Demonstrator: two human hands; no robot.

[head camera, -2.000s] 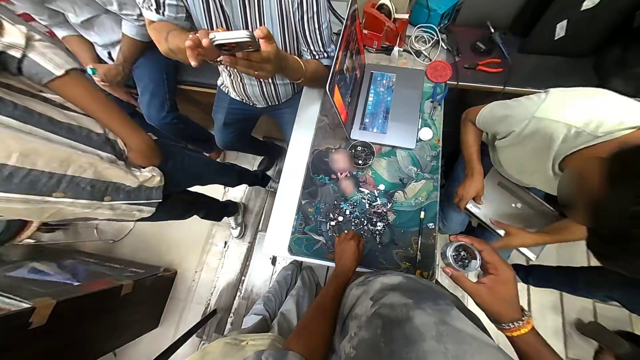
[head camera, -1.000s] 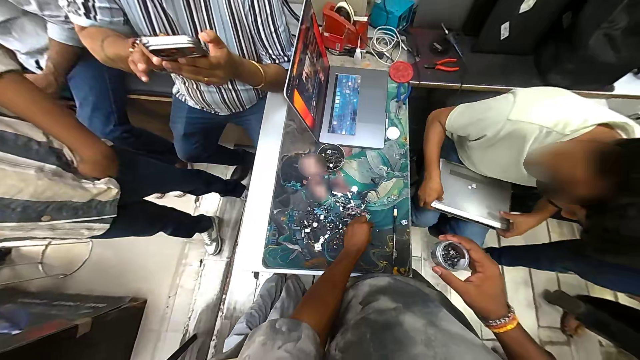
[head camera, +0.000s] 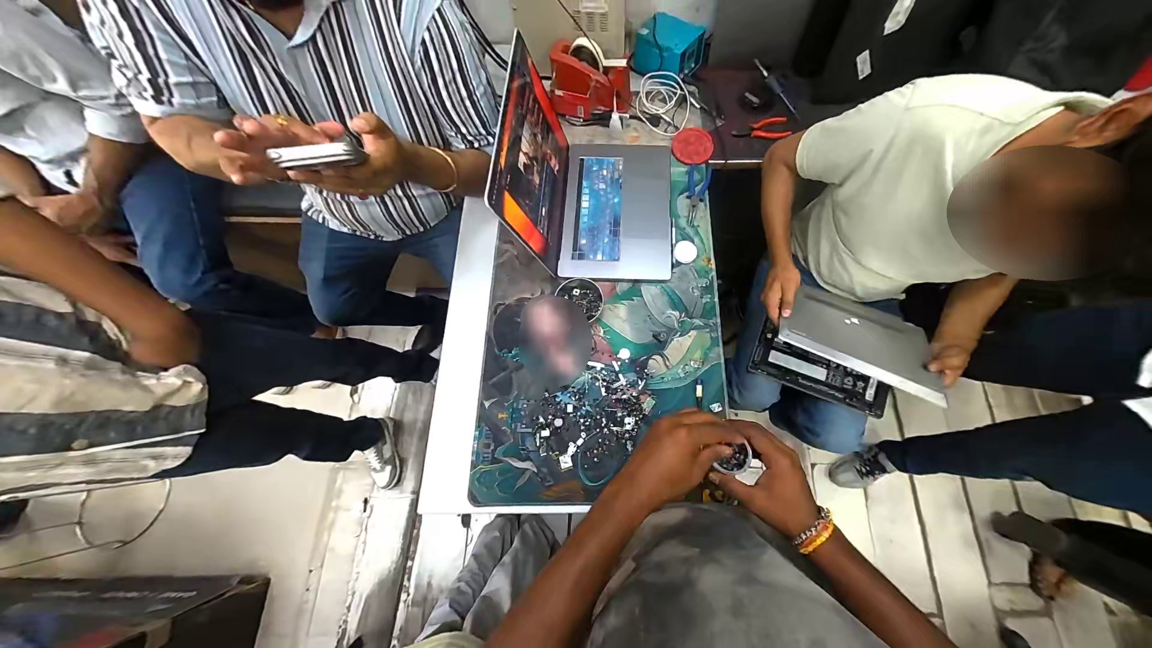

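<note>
At the near right corner of the patterned mat (head camera: 688,310), my right hand (head camera: 776,477) holds a small round container (head camera: 736,457) of dark small parts. My left hand (head camera: 675,457) reaches over from the left, its fingertips at the container's mouth; whether they pinch a part cannot be seen. To the left of my left hand, a loose pile of small screws and parts (head camera: 589,423) lies spread on the mat. Beyond the pile stands another round container (head camera: 580,297) with dark bits in it. A white round lid or disc (head camera: 685,252) lies near the mat's right edge.
An open laptop (head camera: 643,211) stands at the table's far end, near a red tape dispenser (head camera: 580,81), a coiled white cable (head camera: 664,101) and red-handled pliers (head camera: 765,129). At right, a seated person holds a partly opened laptop (head camera: 855,337). People stand at left, one holding a phone (head camera: 315,155).
My left hand has left the pile and come to the container. My right hand has brought the container in from the right to the mat's corner. The seated person's laptop now shows its inside.
</note>
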